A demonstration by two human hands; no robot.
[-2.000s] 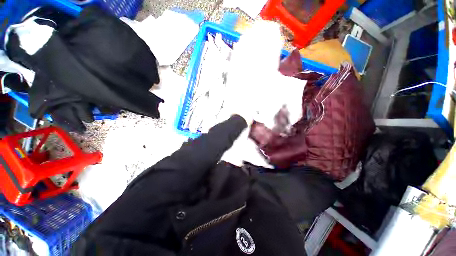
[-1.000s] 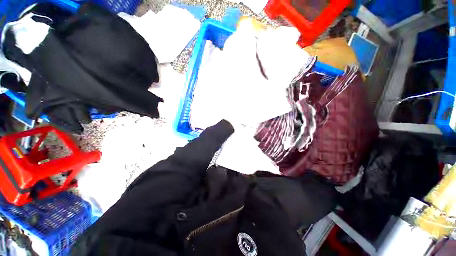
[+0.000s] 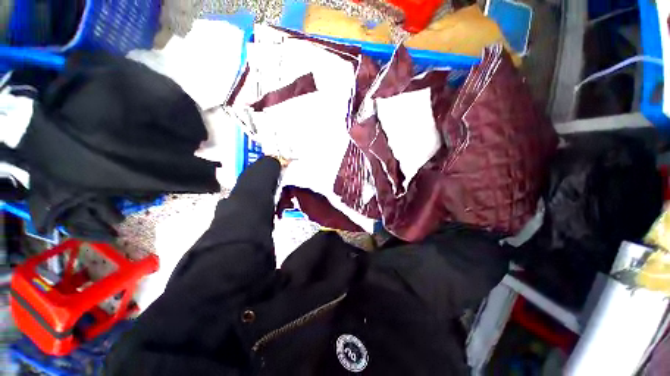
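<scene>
White-backed cut pieces with maroon faces (image 3: 305, 121) lie spread across the blue basket (image 3: 247, 150), some with maroon strips turned over. A maroon quilted bundle (image 3: 496, 158) bulges at the basket's right side, its white-edged layers fanned. A small white panel (image 3: 408, 132) lies over maroon pieces beside it. My left sleeve reaches to the pieces' near left edge; only a small blurred bit of my left hand (image 3: 283, 161) shows at the cuff, its grip unclear. My right sleeve runs under the maroon bundle's near side and my right hand is hidden.
Black garment pieces (image 3: 121, 132) heap over a blue basket at the left. A red stool (image 3: 77, 294) stands at lower left. Tan pieces (image 3: 459, 37) lie behind the basket. A black bundle (image 3: 599, 198) and a white table edge (image 3: 613, 327) are at the right.
The view has shifted. The white pieces over the basket have been spread or turned, and more maroon faces and strips show. My left sleeve now points more upright.
</scene>
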